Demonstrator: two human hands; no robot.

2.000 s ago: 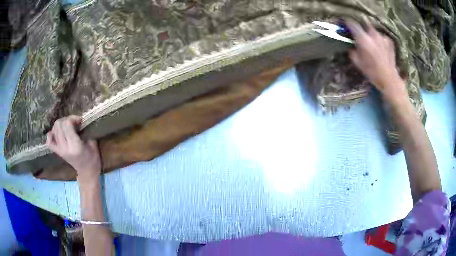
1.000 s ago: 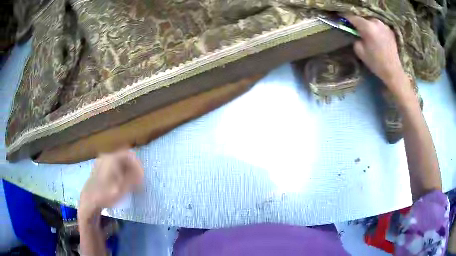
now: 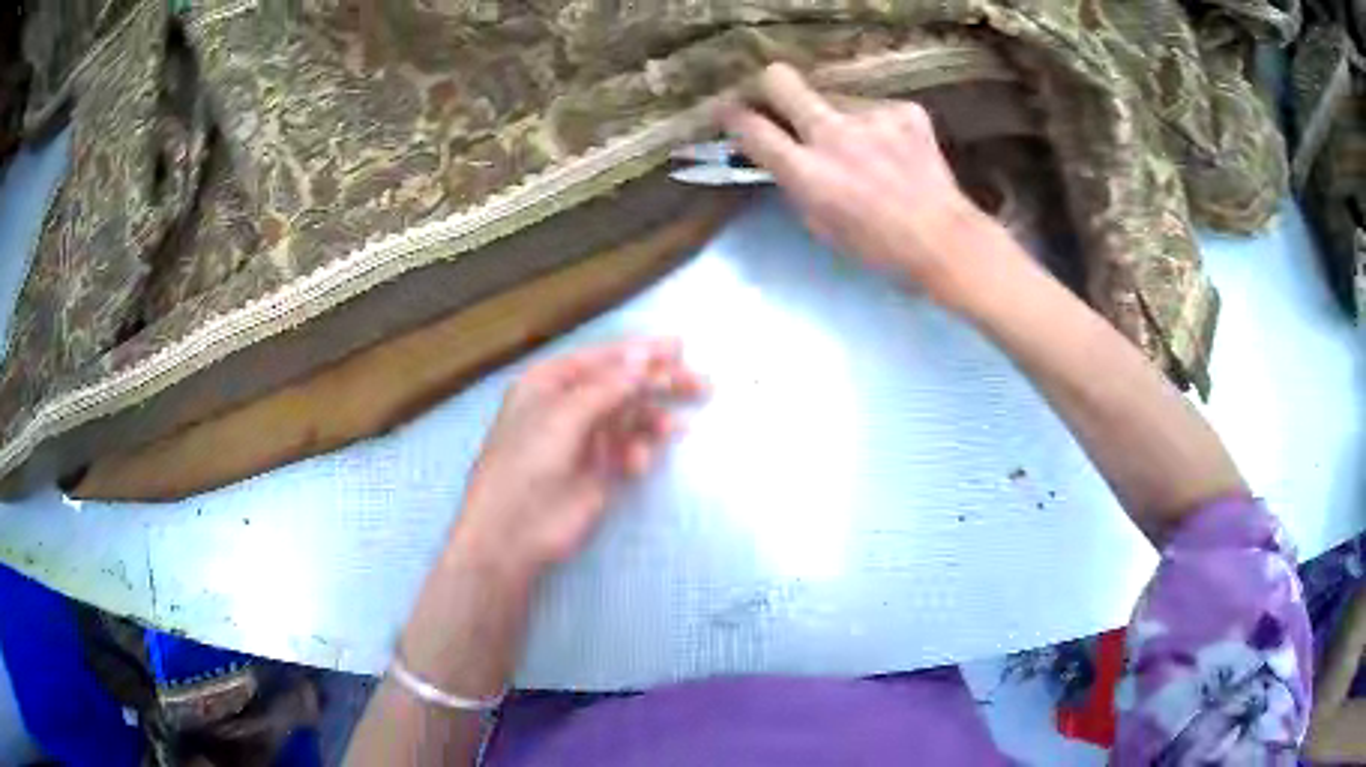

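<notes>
The paisley garment (image 3: 405,135) lies across the far side of the table. Its hem runs diagonally, with gold lace trim (image 3: 360,270), a plain dark band (image 3: 300,337) and rust-brown lining (image 3: 345,405) below. My right hand (image 3: 861,165) is at the hem, holding the thread snips (image 3: 722,165), whose silver blades point left over the band; the grip is hidden in the hand. My left hand (image 3: 562,442) is raised off the garment above the table, slightly blurred, with fingers curled together. I cannot tell whether it pinches a thread.
The pale blue table (image 3: 629,599) has a curved near edge. Small dark clippings (image 3: 1019,477) lie on it at the right. Another garment piece (image 3: 1326,135) hangs at the far right. A blue bin (image 3: 45,674) is below the table at left, and a red stool (image 3: 1101,689) below right.
My right hand has moved left along the hem with the snips. My left hand has let go of the hem's left part and moved right, towards the middle. The garment has shifted slightly left.
</notes>
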